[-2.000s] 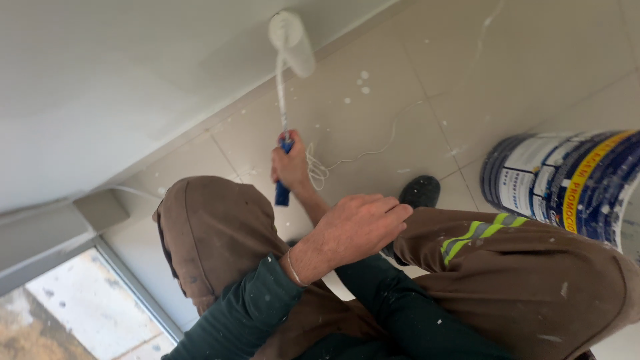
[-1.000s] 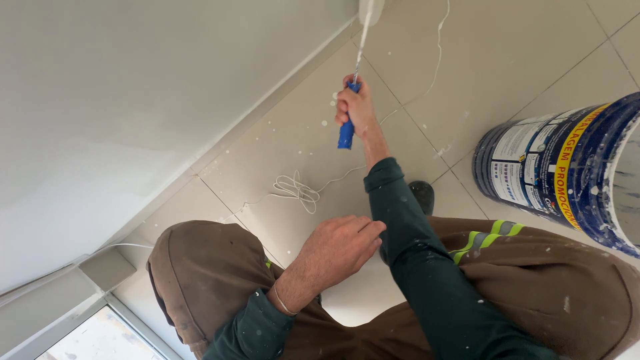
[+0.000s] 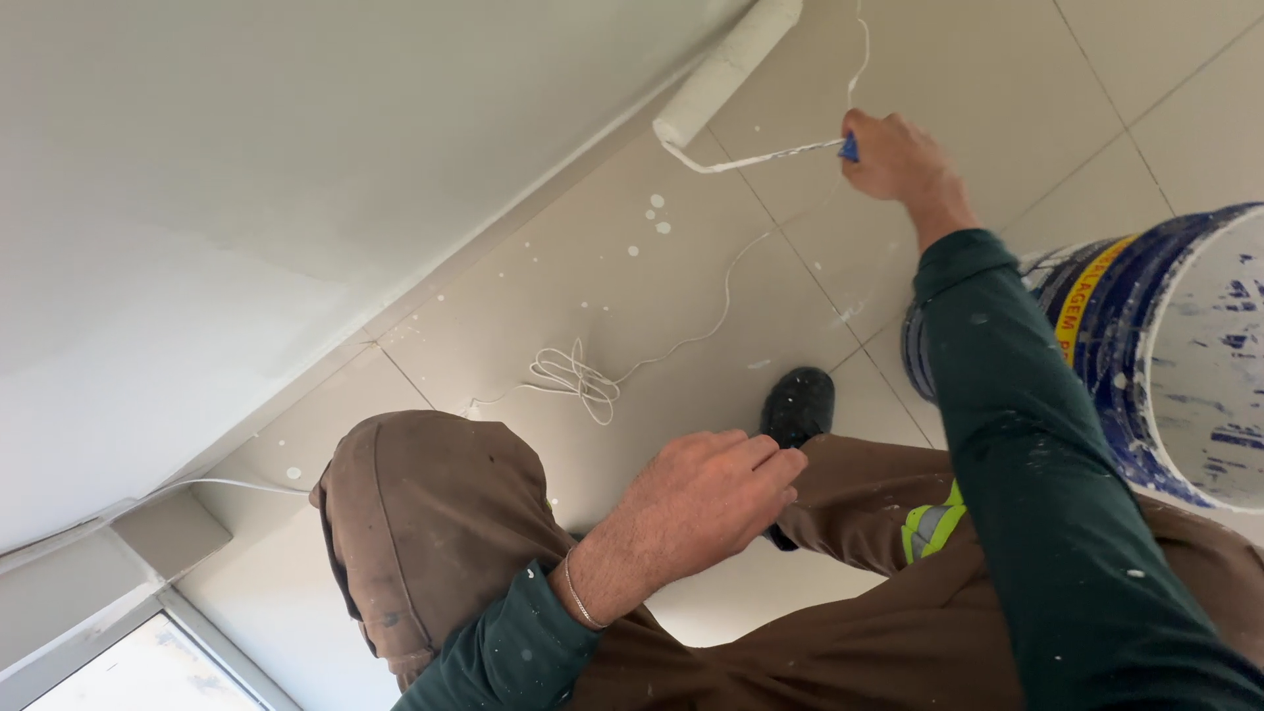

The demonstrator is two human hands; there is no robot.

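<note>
My right hand is closed around the blue handle of a paint roller, at the upper right. From it a paint-coated metal frame runs left to the white roller sleeve, which lies along the foot of the pale wall. My left hand is over my lap between the knees, fingers loosely curled; no object shows in it, though its palm is hidden. A thin bracelet is on that wrist.
A blue and white paint bucket stands at the right, its rim spattered. Across the tiled floor, marked with paint drops, runs a thin white cable with a loose coil. A black shoe is near the centre. A framed glass pane is at lower left.
My right hand has moved to the right with the roller. The roller sleeve, partly out of view a second ago, now shows fully by the wall's foot. My left hand stays over my lap.
</note>
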